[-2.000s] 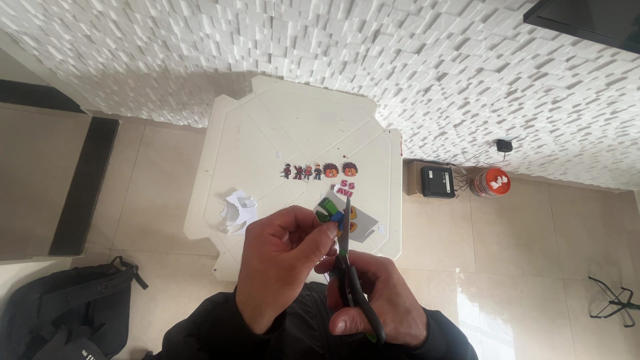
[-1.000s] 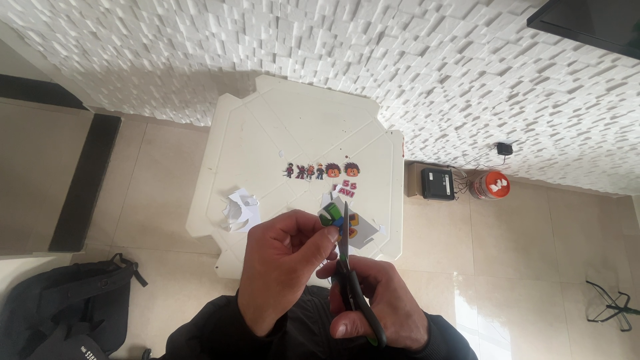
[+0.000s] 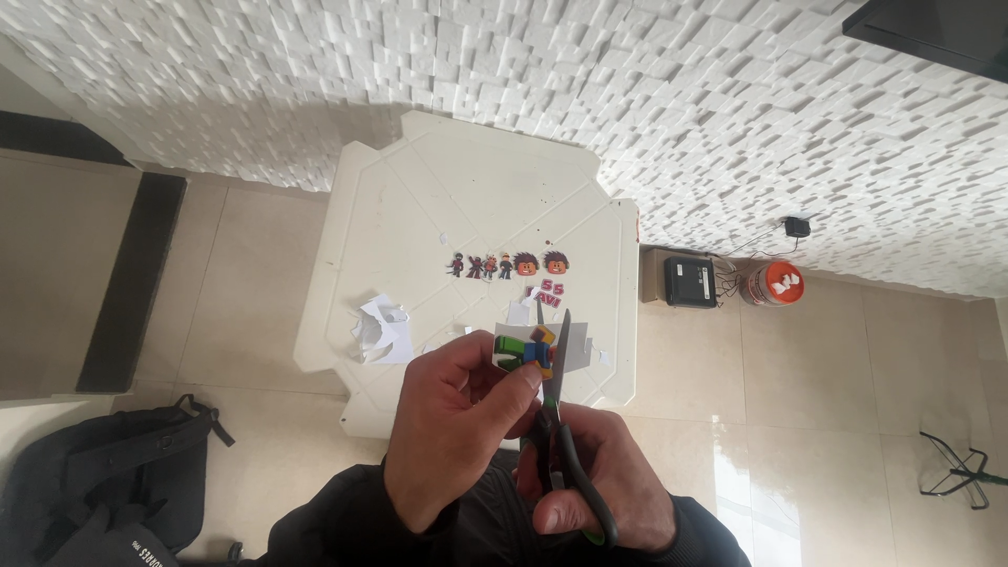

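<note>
My left hand point(image 3: 461, 421) pinches a printed paper figure point(image 3: 512, 351) in green, blue and yellow between thumb and fingers. My right hand point(image 3: 610, 480) grips black-handled scissors point(image 3: 561, 354); their blades are apart, pointing away from me, with the figure at their left side. Beyond the hands, a row of small cut-out figures point(image 3: 475, 266) and two cut-out heads point(image 3: 555, 262) lies on the white plastic table point(image 3: 480, 181). Cut-out lettering point(image 3: 552, 288) lies just below the heads. A grey-white sheet point(image 3: 579, 346) rests partly behind the scissors.
Crumpled white paper scraps point(image 3: 383, 329) lie at the table's left, with smaller bits nearby. A textured white wall point(image 3: 504, 63) borders the far edge. On the floor are a black electronic box point(image 3: 690, 282), a red-lidded container point(image 3: 776, 283), a black backpack point(image 3: 110, 465) and a black metal stand point(image 3: 957, 472).
The scissor blades, close together in the earlier frames, now stand apart. The paper figure has turned in my left hand and shows more of its printed side.
</note>
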